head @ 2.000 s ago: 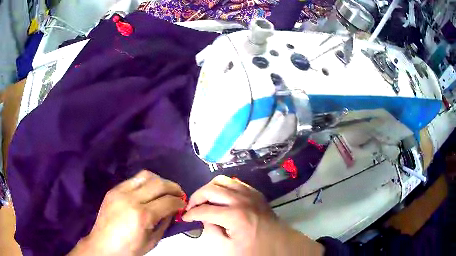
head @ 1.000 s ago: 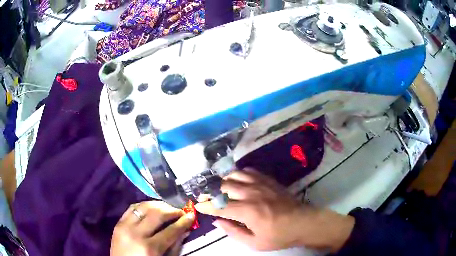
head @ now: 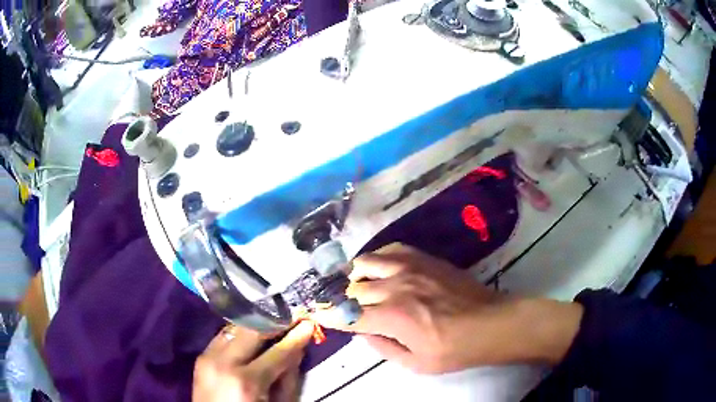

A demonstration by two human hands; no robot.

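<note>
The dark purple garment [head: 126,290] lies on the left of the machine and passes under its arm. A red frog closure [head: 319,334] lies at the needle area, partly hidden by my fingers. My left hand [head: 255,357] pinches or presses it from the left, fingertips touching it. My right hand [head: 424,310] lies on the cloth right of the presser foot [head: 302,290], fingertips close to the red piece; whether it grips anything cannot be told. Another red closure [head: 475,221] and a red strip [head: 488,172] lie on the purple cloth under the arm.
The white sewing machine [head: 377,102] with a blue stripe fills the centre. Pink-handled snips [head: 535,194] lie under the arm. Printed fabric [head: 228,51] is heaped behind. A red closure [head: 103,155] is on the cloth at far left. The bed has a dark seam line.
Since two seconds ago, my hands and the red piece have moved from the front of the machine to the needle area. The view has shifted, and the machine looks larger and further left.
</note>
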